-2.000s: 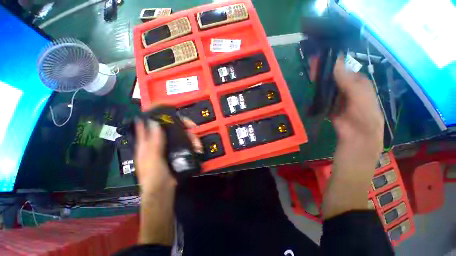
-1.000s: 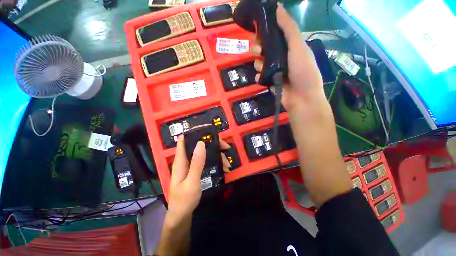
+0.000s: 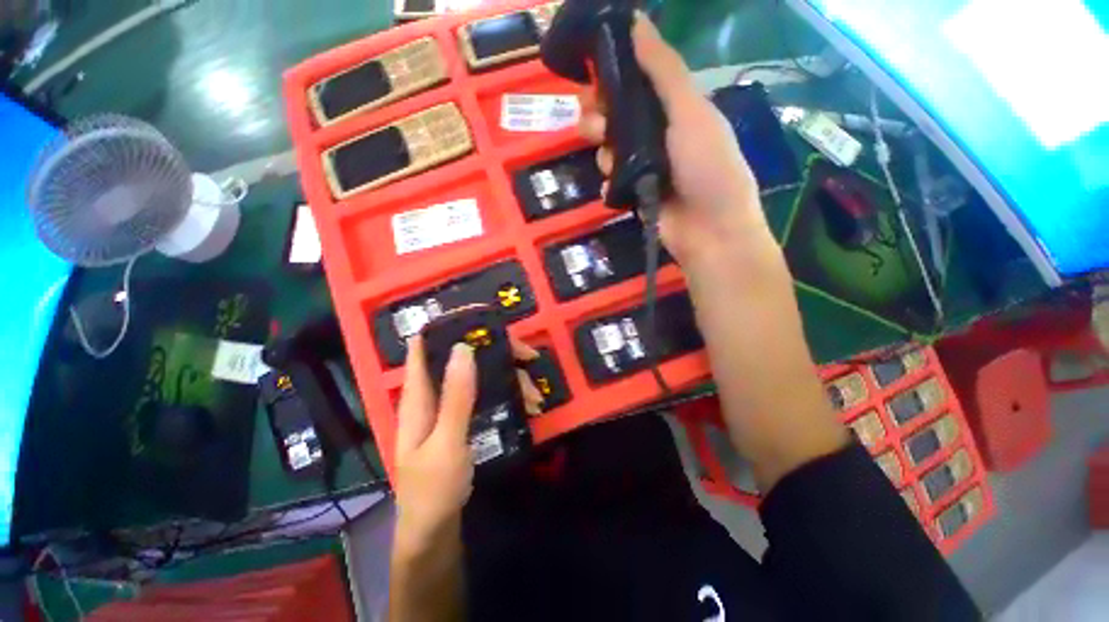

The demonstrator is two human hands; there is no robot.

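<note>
My right hand (image 3: 681,152) grips a black barcode scanner (image 3: 626,103) by its handle above the right column of the red phone tray (image 3: 353,261); its cord hangs down over the tray. My left hand (image 3: 435,444) holds a keypad phone (image 3: 483,395), black back up, over the tray's lower left pockets. Its white labels and yellow-gold mark show. Black-backed phones (image 3: 456,307) lie in the lower pockets, partly hidden by my hands. Gold phones (image 3: 398,148) lie face up in the upper pockets. White label sheets (image 3: 438,226) lie in two pockets.
A small fan (image 3: 116,192) stands at left. A black-backed phone (image 3: 293,425) with cables lies on the bench left of the tray. Monitors (image 3: 997,109) stand at both sides. A mouse (image 3: 851,209) lies on a green-edged pad at right. A filled tray (image 3: 930,437) and red stools are lower right.
The scanner in my right hand has swung from the right side to over the tray. My left hand has moved right with its phone, over the lower pockets. Little differs over the last second.
</note>
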